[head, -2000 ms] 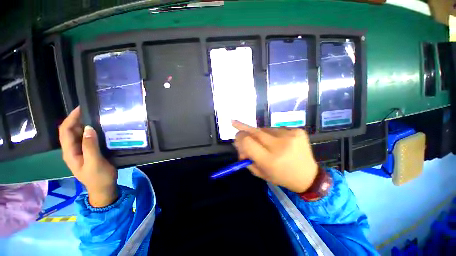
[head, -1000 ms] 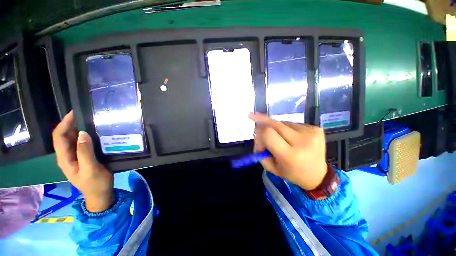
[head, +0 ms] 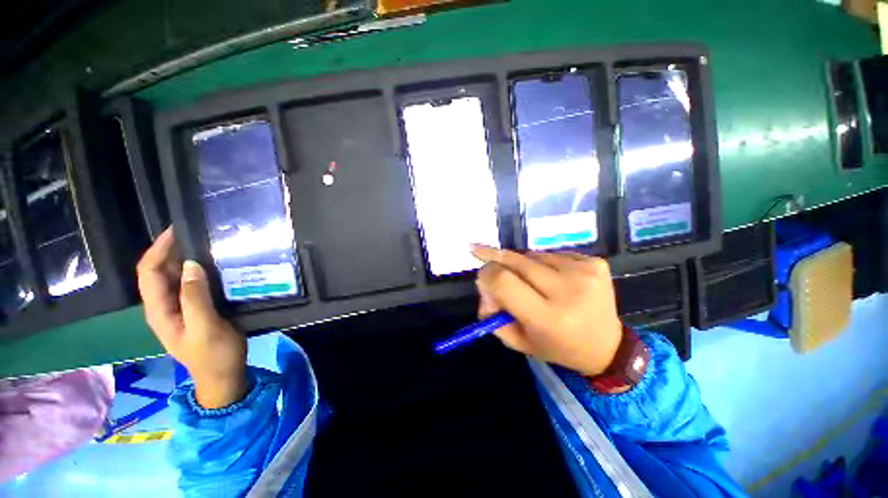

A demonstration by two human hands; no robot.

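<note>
A black foam phone tray [head: 389, 297] lies on the green bench in front of me. Its second pocket from the left holds no phone, only a small white spot. The middle phone [head: 450, 175] has a plain white screen. The phones at far left [head: 243, 209] and at right [head: 555, 156] show bluish screens with a teal button near the bottom. My left hand [head: 195, 321] holds the tray's lower left corner, thumb on top. My right hand [head: 555, 306] has its index fingertip at the lower part of the white screen, with a blue pen [head: 473, 334] held in the curled fingers.
Another tray with phones [head: 56, 214] is at the left. Dark trays [head: 735, 282] sit below the bench edge at right, beside a blue stool with a tan seat [head: 821, 297]. More phones lie at far right. Pink cloth [head: 54, 418] shows at lower left.
My right fingertip has moved from the white screen's right edge back to its lower part, and the pen has moved with it. My left hand stays on the tray corner. The whole view has shifted slightly.
</note>
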